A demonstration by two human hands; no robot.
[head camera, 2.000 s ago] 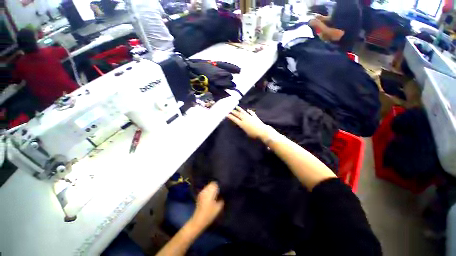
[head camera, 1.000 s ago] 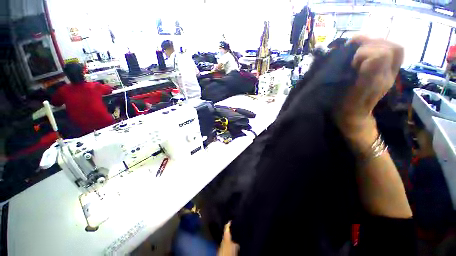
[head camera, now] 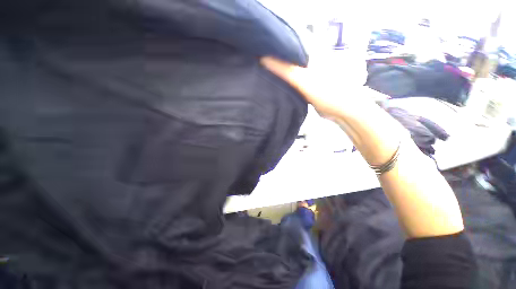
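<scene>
A large limp black garment (head camera: 170, 124) fills the left half of the view, hanging close to the camera over the table and my lap. My right hand (head camera: 305, 84) reaches in from the right, with a bracelet at the wrist, and holds the garment's upper right edge. Its fingers go behind the cloth and are partly hidden. My left hand is not in view. The sewing machine is mostly covered by the garment or lost in glare.
The white table (head camera: 317, 169) runs behind the garment to the right. A small dark pile (head camera: 416, 127) lies on it. More black garments (head camera: 362, 242) lie at the lower right beside my blue-jeaned leg (head camera: 314, 265). Blurred dark heaps (head camera: 413, 79) stand at the back.
The black garment has moved from the right to the left, now covering the machine area. My right hand has moved left with it. My left hand, partly visible before, is out of view.
</scene>
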